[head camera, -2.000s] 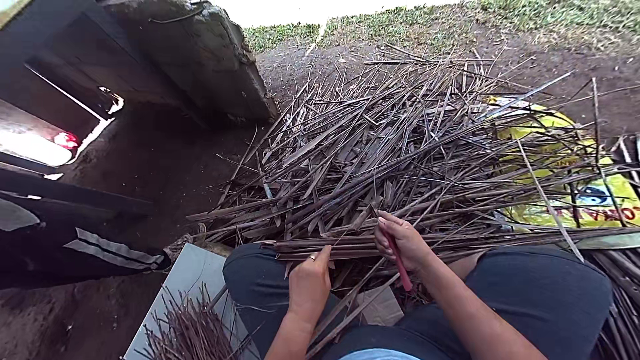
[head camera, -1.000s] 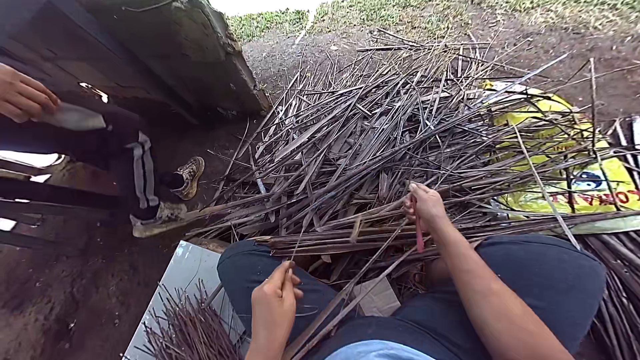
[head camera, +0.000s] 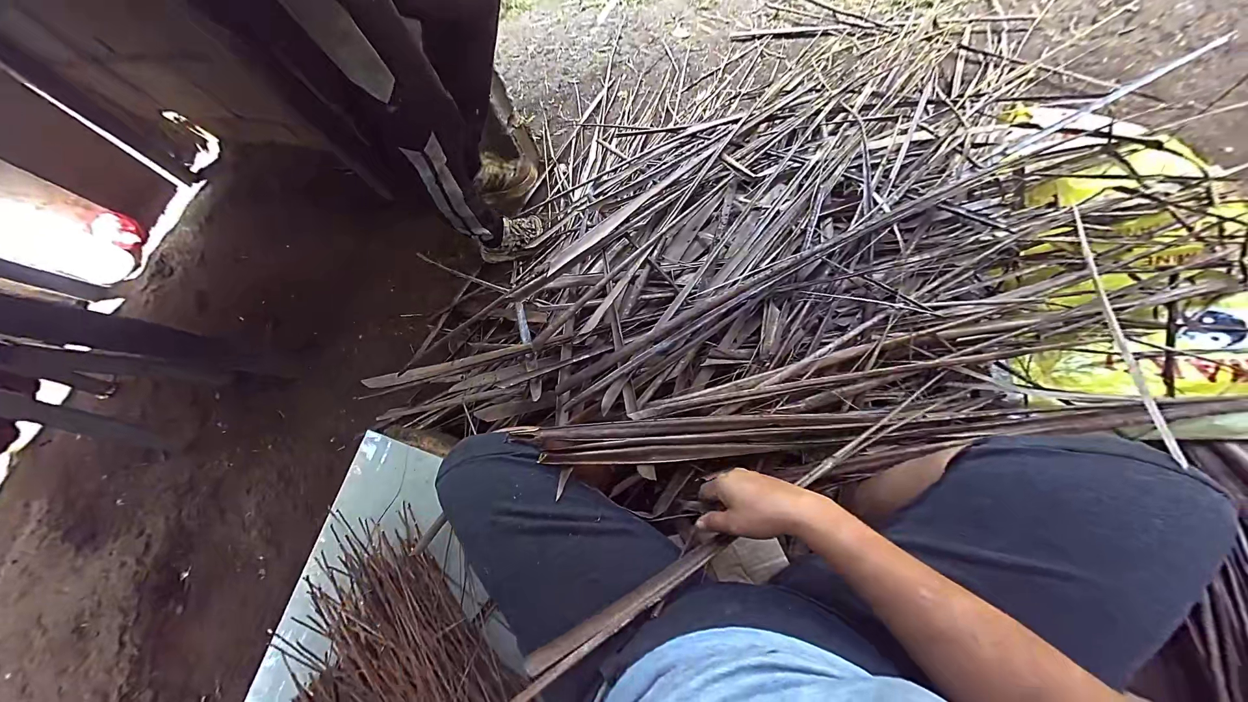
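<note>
My right hand (head camera: 756, 502) is between my knees, low over the near edge of a heap of dried palm leaves (head camera: 741, 253). Its fingers are curled, and whether anything is in them cannot be told. A long leaf strip (head camera: 634, 609) runs slantwise past this hand towards my waist. Several dark folded leaf strips (head camera: 682, 439) lie across my thighs, just beyond the hand. My left hand is out of view. At lower left, a bundle of thin brown sticks (head camera: 400, 624) rests on a pale board (head camera: 375, 468).
A person in dark striped trousers (head camera: 444, 180) stands at the heap's left edge, one shoe (head camera: 512, 239) against the leaves. A yellow printed sack (head camera: 1121, 185) lies partly under the heap at right. Dark wooden slats (head camera: 107, 327) stand at left above bare soil.
My left hand has left the view. My right hand has come down and left from above the strips; the red-handled tool seen in it earlier no longer shows. The other person stands farther forward.
</note>
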